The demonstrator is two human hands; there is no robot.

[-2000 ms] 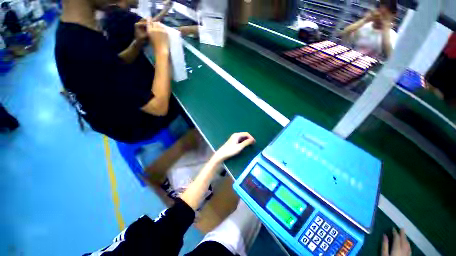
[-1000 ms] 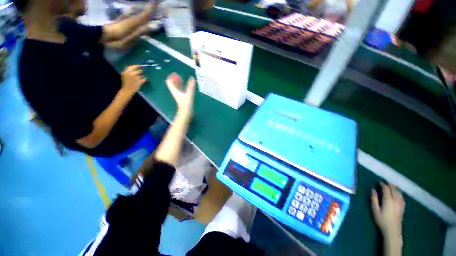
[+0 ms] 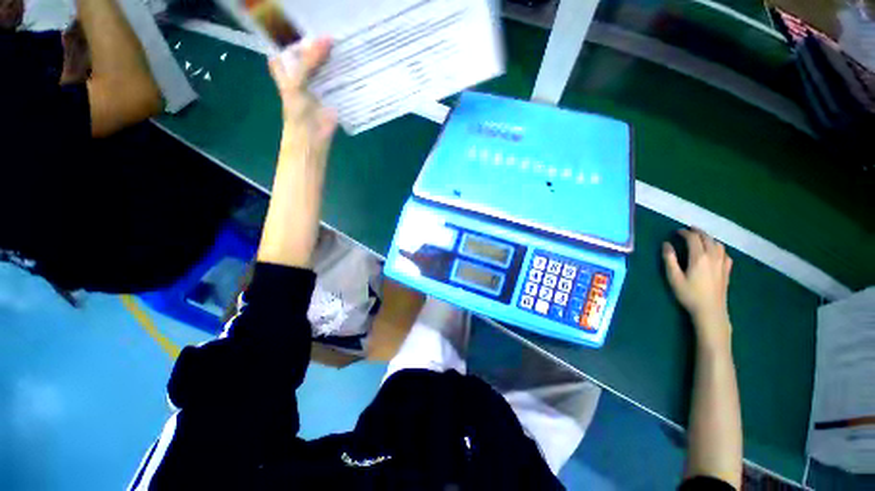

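Observation:
My left hand [image 3: 305, 91] grips the lower left edge of a white printed product box [image 3: 413, 58], held tilted above the belt at the upper middle, its top cut off by the picture's edge. The blue digital scale [image 3: 508, 221] stands in the middle, right of my left hand. Its flat platform [image 3: 532, 168] bears no box, and its two display windows look grey. My right hand [image 3: 700, 273] rests on the green belt to the right of the scale, fingers slightly apart, with nothing seen in it.
White boxes [image 3: 849, 384] stand at the right edge. A neighbour in dark clothes [image 3: 106, 192] sits at the left, with small white pieces [image 3: 197, 67] on the belt nearby. A grey post [image 3: 566, 48] rises behind the scale. An open brown carton [image 3: 393, 321] is by my knees.
My left hand has taken hold of the white box that stood on the belt and lifted it. The view has shifted right, bringing the right-hand boxes into view. The displays changed from green to grey.

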